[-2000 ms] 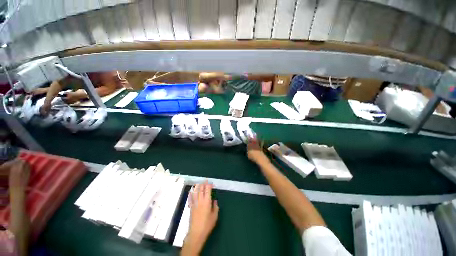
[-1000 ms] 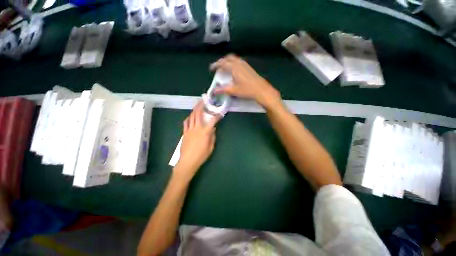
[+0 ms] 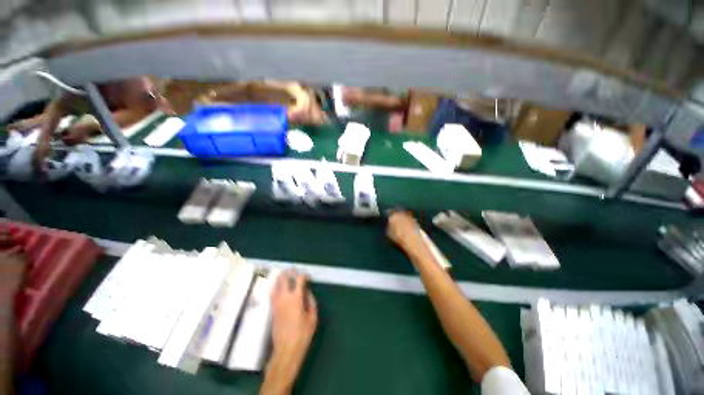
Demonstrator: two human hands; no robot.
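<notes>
My left hand lies on the right end of a row of white retail cartons on the near bench, its fingers at the upper end of the last carton. My right hand reaches onto the middle belt and is closed at the upper end of a slim carton, partly hidden by the hand and forearm. Just beyond, a single bagged product lies right of a group of bagged products. Two carton groups lie right of my right hand, one angled, one flatter.
A red tray is at left, by another person's arm. A carton row stands at right. Two cartons lie on the belt at left. Beyond the rail are a blue bin and other workers' arms. A metal shelf beam crosses above.
My hands, together at a bagged product and carton a second ago, are apart. My right hand is out on the belt; my left is at the carton row. The view has tilted up.
</notes>
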